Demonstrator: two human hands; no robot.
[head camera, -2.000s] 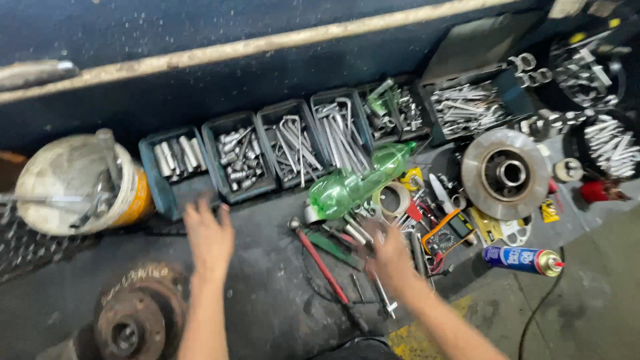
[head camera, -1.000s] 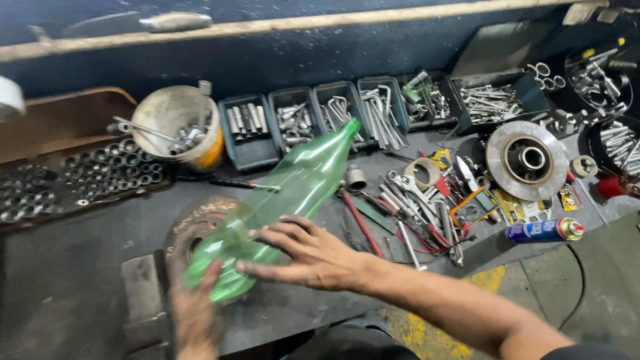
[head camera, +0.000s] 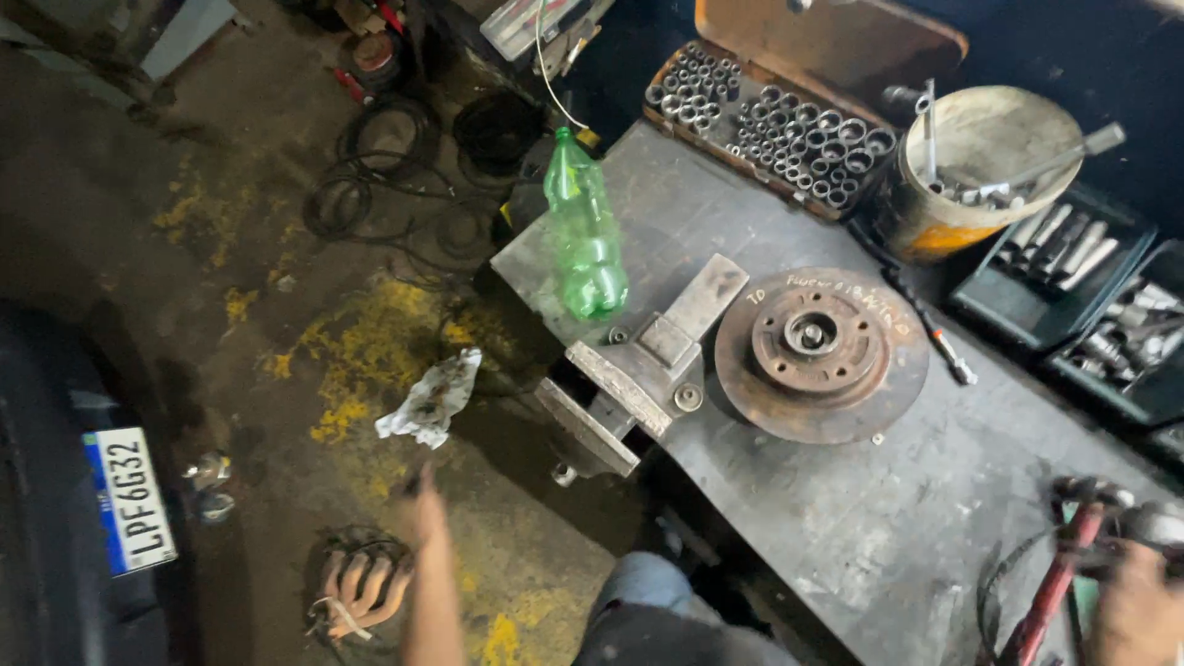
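My left hand (head camera: 424, 504) is blurred over the stained floor, just below a crumpled, dirty white cloth or paper (head camera: 432, 400); whether they touch or it is held I cannot tell. At the lower right edge, my right hand (head camera: 1133, 592) is blurred beside a red-handled hammer (head camera: 1064, 578) and a metal part; its hold is unclear. A green plastic bottle (head camera: 585, 231) lies on the metal bench (head camera: 786, 518) near its far left corner. Next to the bench vise (head camera: 638, 370) lies a rusty brake disc (head camera: 819, 416) with handwriting on it.
Behind are an open socket case (head camera: 768, 129), a bucket of tools (head camera: 990, 120) and dark bins of sockets (head camera: 1054, 268). Coiled black cables (head camera: 388, 157) and a bundle of curved copper-coloured pipes (head camera: 361, 583) lie on the floor. A dark vehicle (head camera: 46, 481) stands at the left.
A second ago both hands were at the green bottle over the disc; now it lies beyond the vise and the hands are far apart. The view has swung strongly left.
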